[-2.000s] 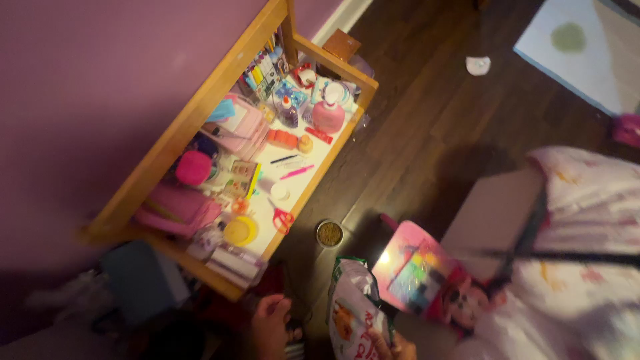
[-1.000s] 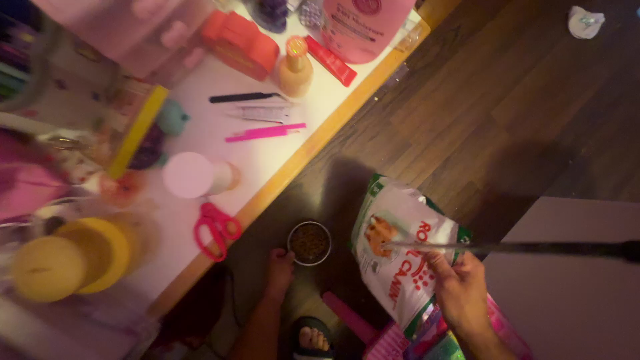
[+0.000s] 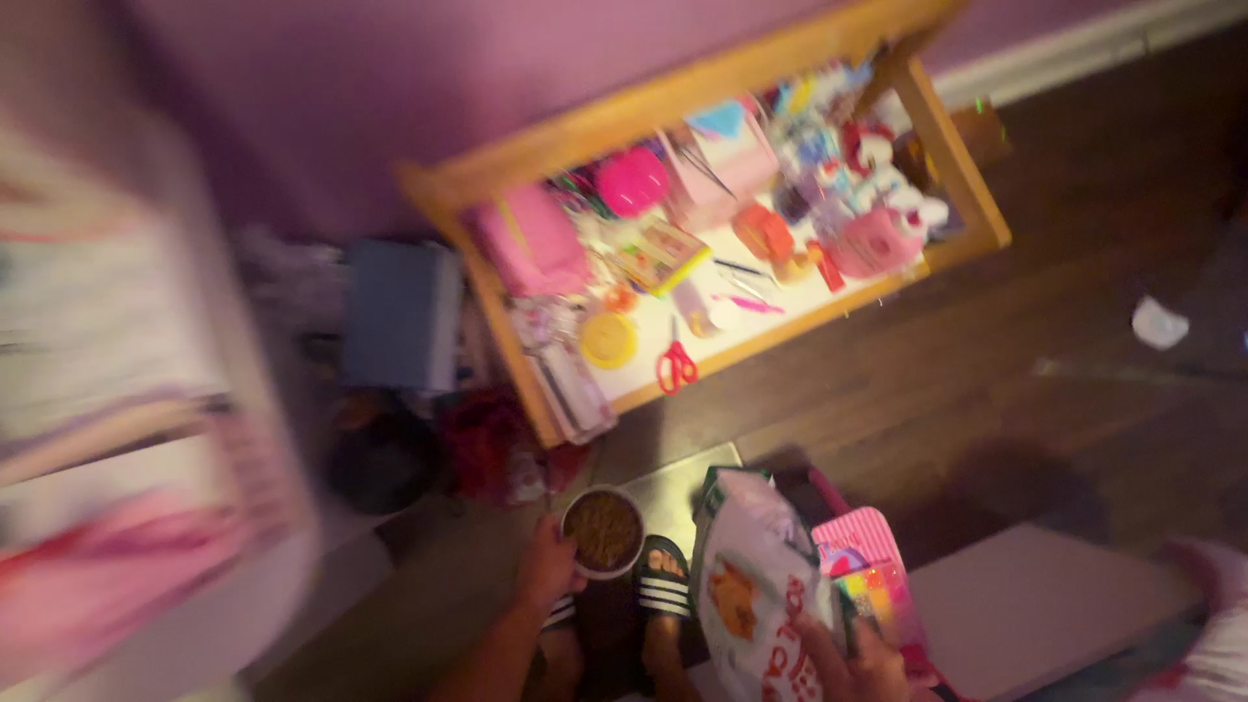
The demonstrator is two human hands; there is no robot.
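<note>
My left hand grips the rim of a round bowl filled with brown kibble, held above the floor near my striped slide sandals. To its right, my right hand is closed on the side of a white and green Royal Canin pet food bag, whose top end points away from me. The bag's lower end runs out of view. Blur hides the exact placing of my right fingers.
A wooden-edged table ahead holds red scissors, a pink bottle and pouches. A blue-grey box stands left of it. Pink printed items lie beside the bag. A white crumpled thing is on the wooden floor.
The view has swung widely, now showing the whole table and more at left. The bowl, apart from my hands two seconds ago, is in my left hand.
</note>
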